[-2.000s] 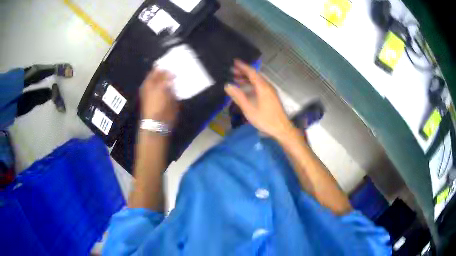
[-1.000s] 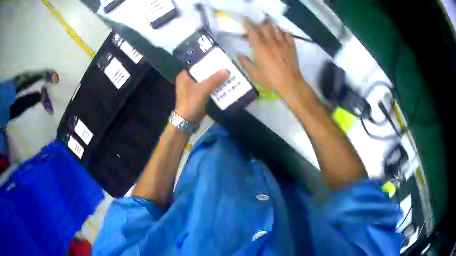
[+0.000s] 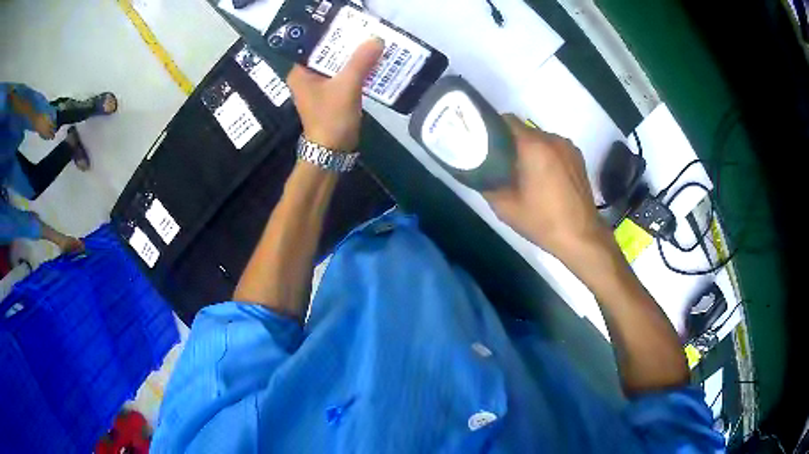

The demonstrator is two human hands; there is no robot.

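My left hand [image 3: 333, 102] holds a dark smartphone [image 3: 432, 69] at the bench edge, its back up, camera lenses at the left end. My thumb lies on its white barcode label [image 3: 399, 58]. My right hand [image 3: 550, 182] grips a handheld scanner [image 3: 455, 129] with a dark body and a pale oval head. The scanner head is just right of and below the phone; its grip is mostly hidden by my hand.
A black phone tray [image 3: 191, 168] with several labelled phones is at left, beside a blue crate [image 3: 84, 328]. The bench carries white paper [image 3: 523, 40], a yellow-green card [image 3: 632, 238], dark devices and cables [image 3: 687, 222]. Another person's hand [image 3: 66, 241] is near the crate.
My left hand lifted the smartphone from the tray area and brought it to the bench, now further up. My right hand, empty before, has taken hold of the scanner and brought it beside the phone.
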